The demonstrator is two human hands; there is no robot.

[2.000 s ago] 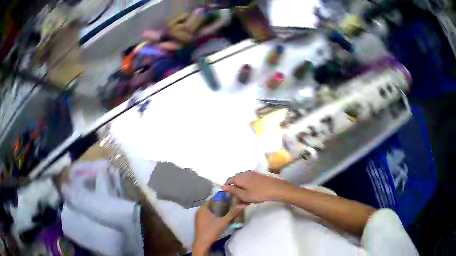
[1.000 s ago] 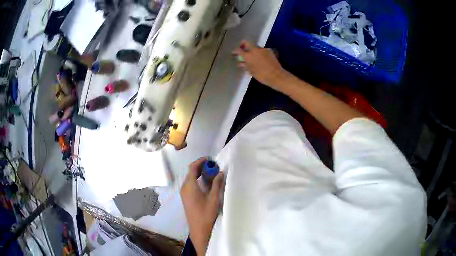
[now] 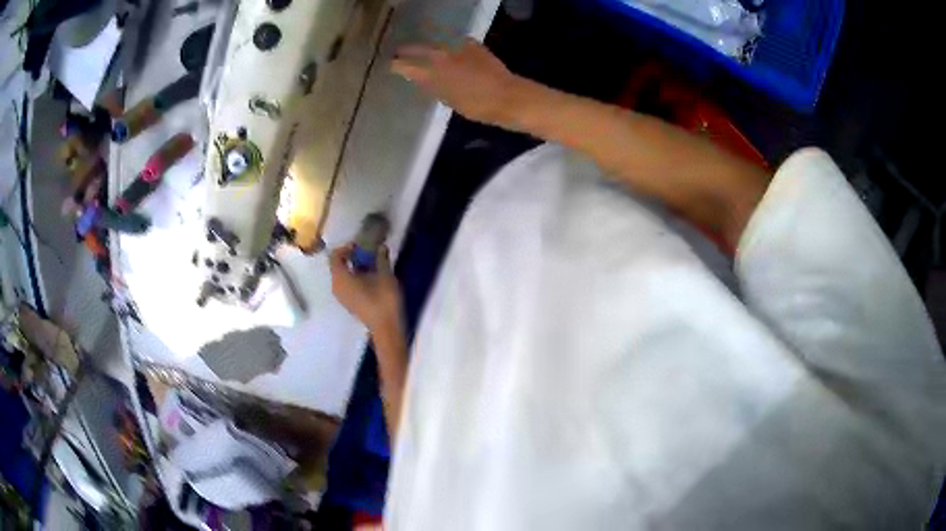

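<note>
My left hand (image 3: pixel 363 290) holds an olive-grey thread cone (image 3: pixel 372 229) by its blue end, over the white table beside the sewing machine's lit needle end. The cone's body points away from me. My right hand (image 3: pixel 456 81) is stretched over the table to the right of the machine head, fingers extended. I see nothing in it, though it is slightly blurred. The white sewing machine (image 3: pixel 249 114) stands left of both hands. A grey-green cut fabric piece (image 3: pixel 243 354) lies flat on the table below the needle end.
Several thread cones, one with a pink end (image 3: pixel 151 170), lie behind the machine. Pale folded pieces (image 3: pixel 226 463) are at the table's lower left. A blue crate (image 3: pixel 794 62) with white scraps is at the upper right, near something red-orange (image 3: pixel 716 119). A white-clothed body fills the lower right.
The view has shifted, so the machine and table sit further left. The cone in my left hand now shows its olive body beyond the blue end. My right hand's fingers are more extended.
</note>
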